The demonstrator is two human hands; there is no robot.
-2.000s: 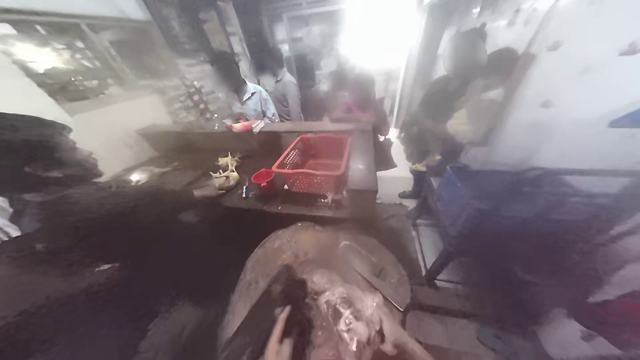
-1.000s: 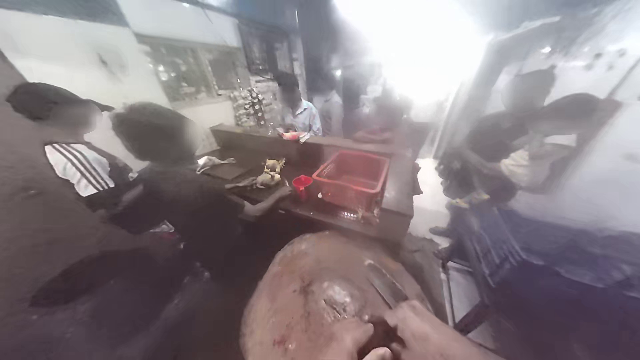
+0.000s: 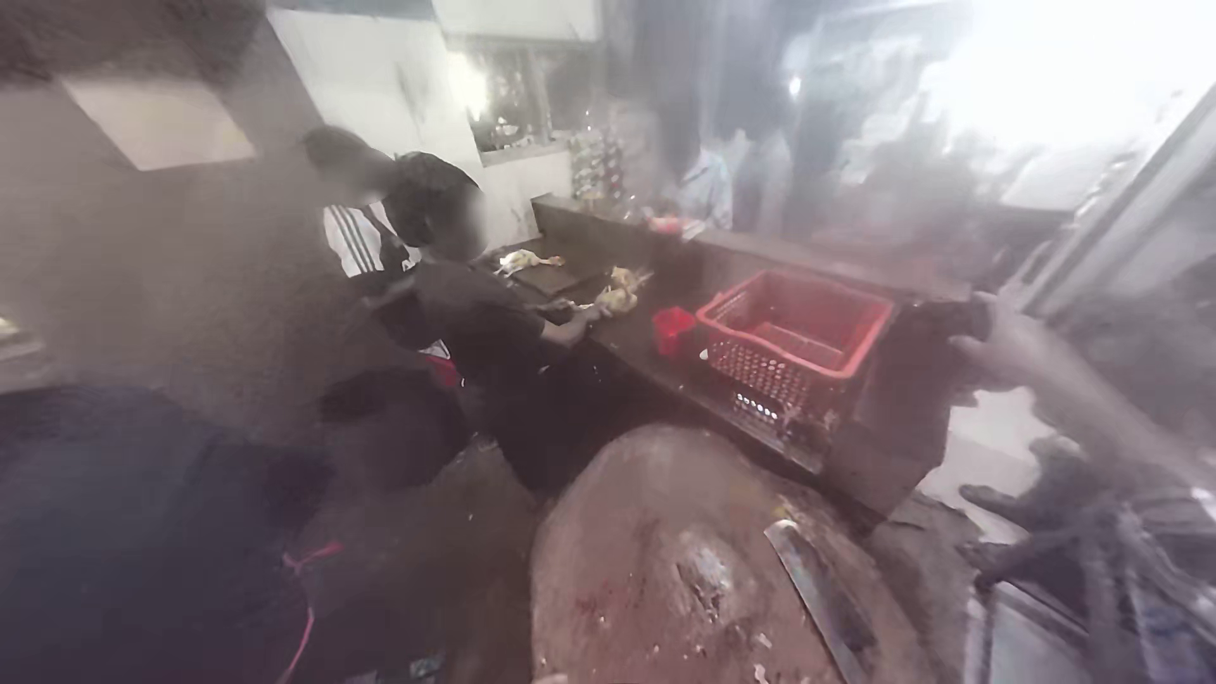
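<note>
A round wooden chopping block [image 3: 627,513] fills the lower middle, marked with reddish stains and small scraps. On its right side lies a broad-bladed knife [image 3: 822,594], its lower end cut off by the bottom edge. A pale, wet patch or scrap [image 3: 705,575] shows near the block's middle. Neither of my hands can be made out clearly; a tiny skin-coloured bit shows at the bottom edge, left of the block. At the right, a blurred bare arm reaches to the counter's end, and whose it is cannot be told.
Beyond the block, a dark counter [image 3: 655,370] holds a red plastic basket [image 3: 798,361], a red plastic mug [image 3: 673,332] and what look like plucked chickens [image 3: 617,296]. Two people stand at the left, one with a hand at a chicken. More people are blurred behind the counter.
My hands, at the block's lower part a second ago, have left clear view. The meat piece on the block two seconds ago no longer shows. The view has swung left.
</note>
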